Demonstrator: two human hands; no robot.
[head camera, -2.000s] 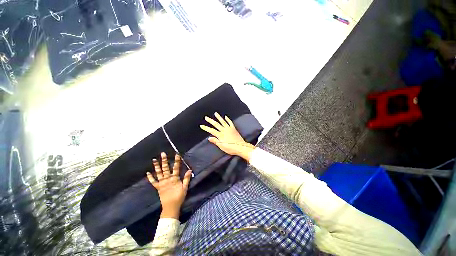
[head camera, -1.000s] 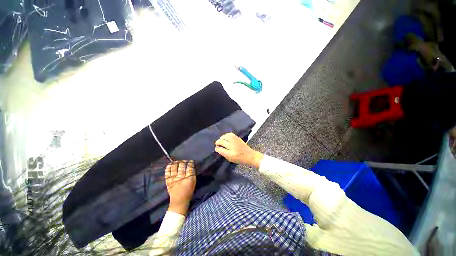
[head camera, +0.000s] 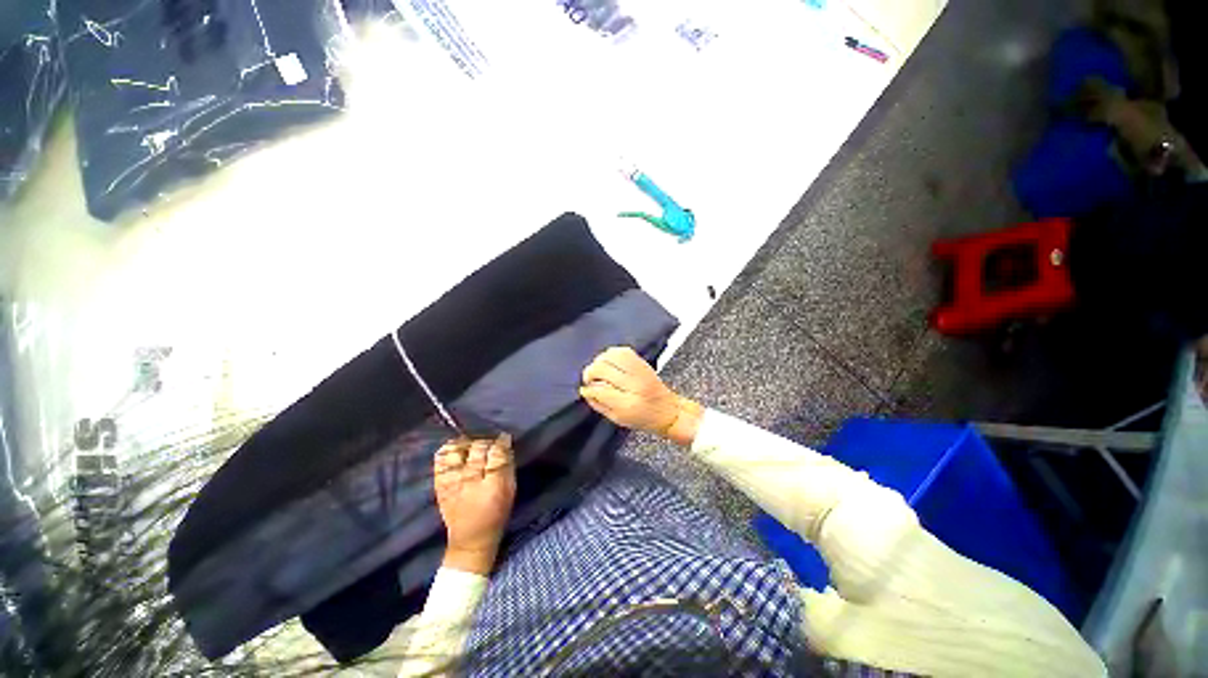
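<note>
A folded black garment (head camera: 384, 397) lies slantwise near the table's front edge, with a dark grey band (head camera: 530, 378) along its near side. A thin pale line (head camera: 424, 378) crosses the black part. My left hand (head camera: 476, 497) has its fingers curled on the garment's near edge, at the lower end of the pale line. My right hand (head camera: 629, 393) is closed with its fingertips pinching the near edge of the grey band further right. A teal hand tool (head camera: 673, 216) lies on the table beyond the garment.
Shiny bagged dark garments (head camera: 199, 106) lie at the upper left. Printed clear bags (head camera: 100, 490) lie left. A red and dark pen (head camera: 866, 50) is at the far edge. On the floor at right are a red stool (head camera: 1003, 276) and blue bin (head camera: 914, 484). A person's hand shows upper right.
Both hands were spread flat on the garment two seconds ago. Now their fingers are curled at its near edge, and my left hand has moved slightly right and down. The view has shifted slightly.
</note>
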